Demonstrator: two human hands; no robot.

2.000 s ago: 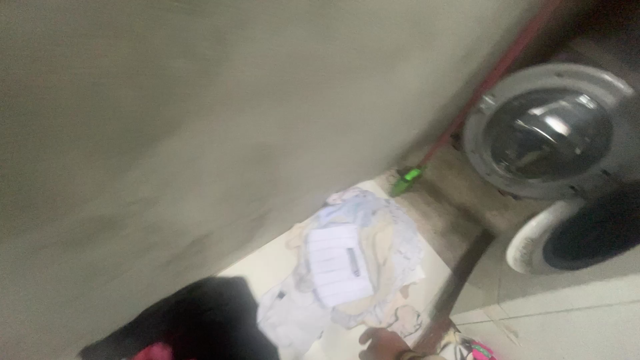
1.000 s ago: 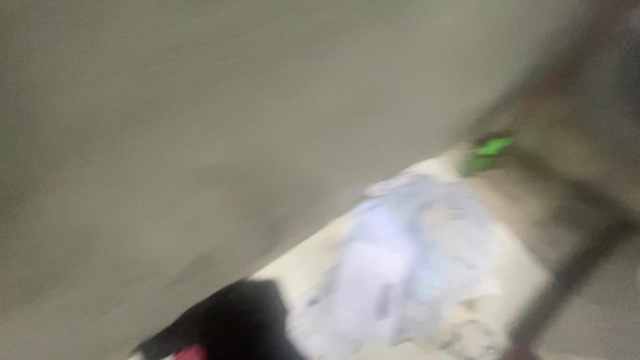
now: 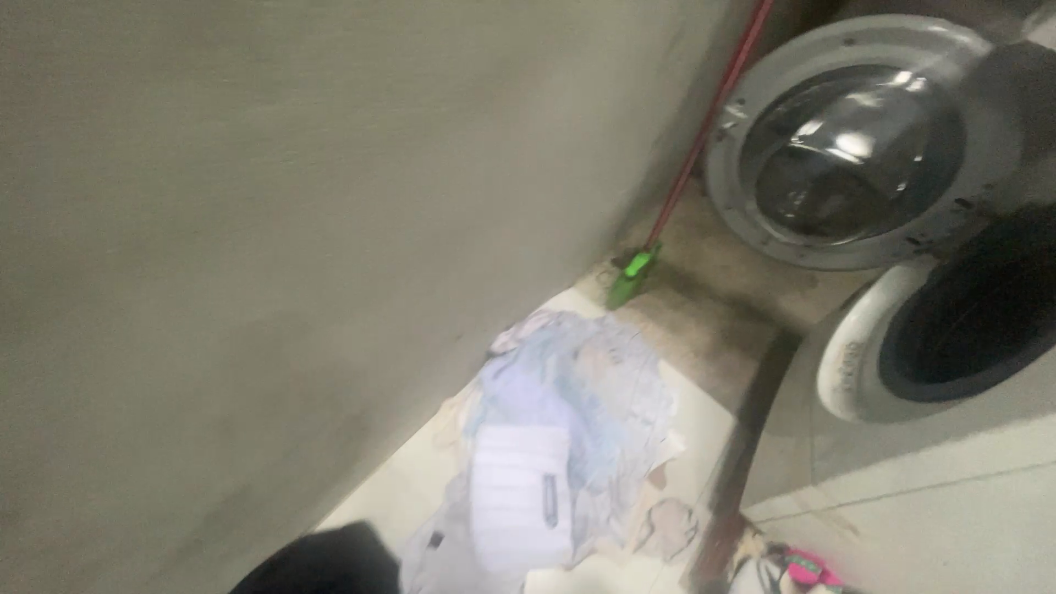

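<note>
Neither of my hands shows at this moment. A pile of pale clothes (image 3: 610,396) in light blue, grey and white lies on the light floor beside the wall. On it rests a white ribbed item (image 3: 520,495) with a small grey slot or mark; I cannot tell what it is. A front-loading washing machine (image 3: 792,462) stands on the right, its round door (image 3: 734,190) swung open and its drum opening (image 3: 973,322) dark inside. Black fabric (image 3: 330,565) shows at the bottom edge.
A grey wall (image 3: 289,247) fills the left side. A green brush or broom head (image 3: 631,280) with a red pole (image 3: 709,124) leans in the corner by the machine. A pink item (image 3: 813,569) and other small things lie at the bottom right.
A hand was at the bottom edge beside the clothes two seconds ago and is out of view now. The pile shows more light blue cloth than two seconds ago.
</note>
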